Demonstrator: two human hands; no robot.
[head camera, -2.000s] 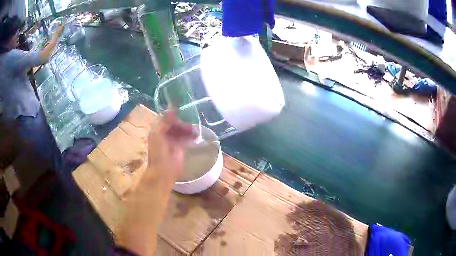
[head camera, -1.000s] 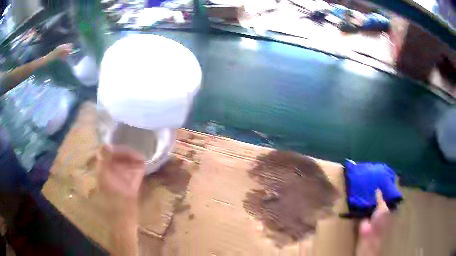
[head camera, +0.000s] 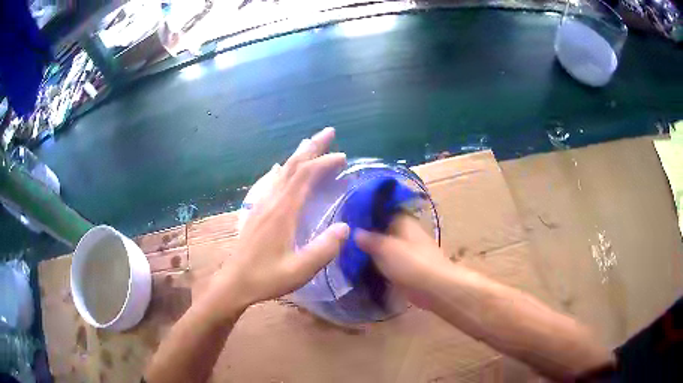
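A clear container with a white base (head camera: 318, 202) lies tilted on the cardboard sheet (head camera: 262, 351), its clear open side towards me. My left hand (head camera: 281, 232) is spread over its left side, thumb at the rim, holding it. My right hand (head camera: 397, 250) reaches into the opening with the bright blue cloth (head camera: 363, 213), which has black edging; the hand is partly blurred. The white bowl (head camera: 138, 288) of cloudy greyish liquid stands on the cardboard at the left.
The dark green conveyor belt (head camera: 299, 97) runs behind the cardboard. Another clear-and-white container (head camera: 588, 52) stands on it at upper right. A light green post (head camera: 49, 202) is beside the bowl. Crumpled clear material (head camera: 15, 299) is at far left, a yellow-green sheet (head camera: 672, 161) at far right.
The container has come down from over the bowl onto the cardboard, to the right. My right hand has picked up the blue cloth and moved it inside the container. The view has turned right.
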